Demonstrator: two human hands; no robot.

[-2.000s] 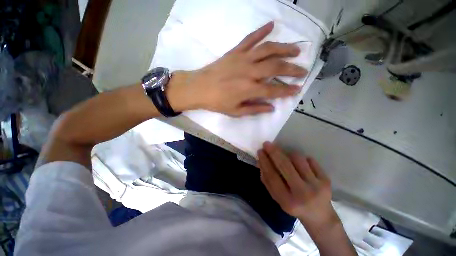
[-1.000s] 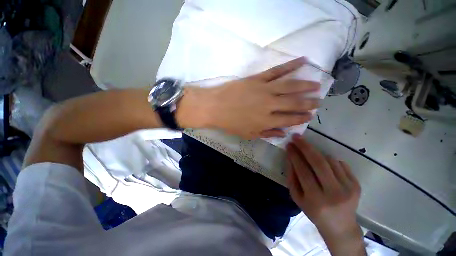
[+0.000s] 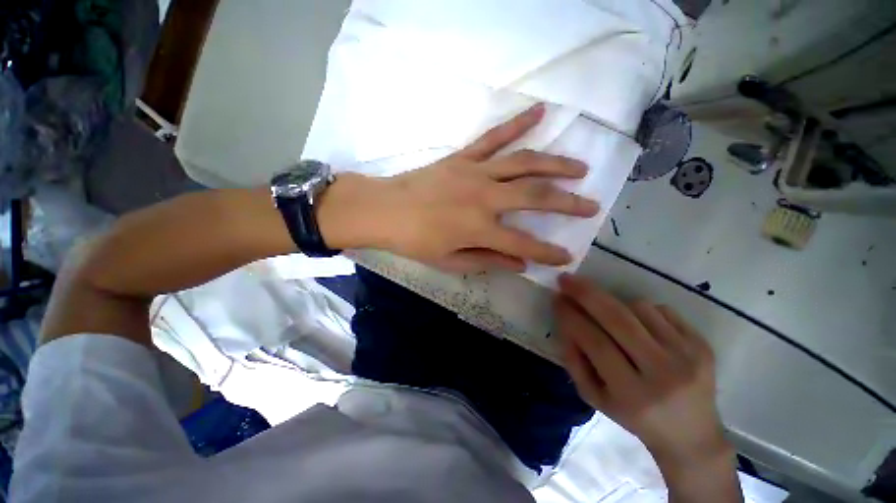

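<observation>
A white garment panel [image 3: 422, 98] lies on the pale table and machine bed, with folds across it and a dark line along its far right edge. My left hand [image 3: 472, 206], with a watch on the wrist, lies flat on the panel, fingers spread, gripping nothing. My right hand [image 3: 639, 363] is at the panel's near corner, fingers close together, fingertips on the corner; the thumb is hidden. The presser foot and needle cannot be made out.
Metal machine parts [image 3: 811, 147] and a cream knob [image 3: 789, 225] are at the right. A round metal plate [image 3: 665, 142] sits beside the panel. White pieces [image 3: 255, 334] hang below the table edge near my dark-clothed lap. Plastic bags [image 3: 49, 118] are at the left.
The panel has turned and shifted, and more of its folded cloth shows. My right hand has moved right with the near corner. My left hand stays spread on the cloth, slightly lower in view.
</observation>
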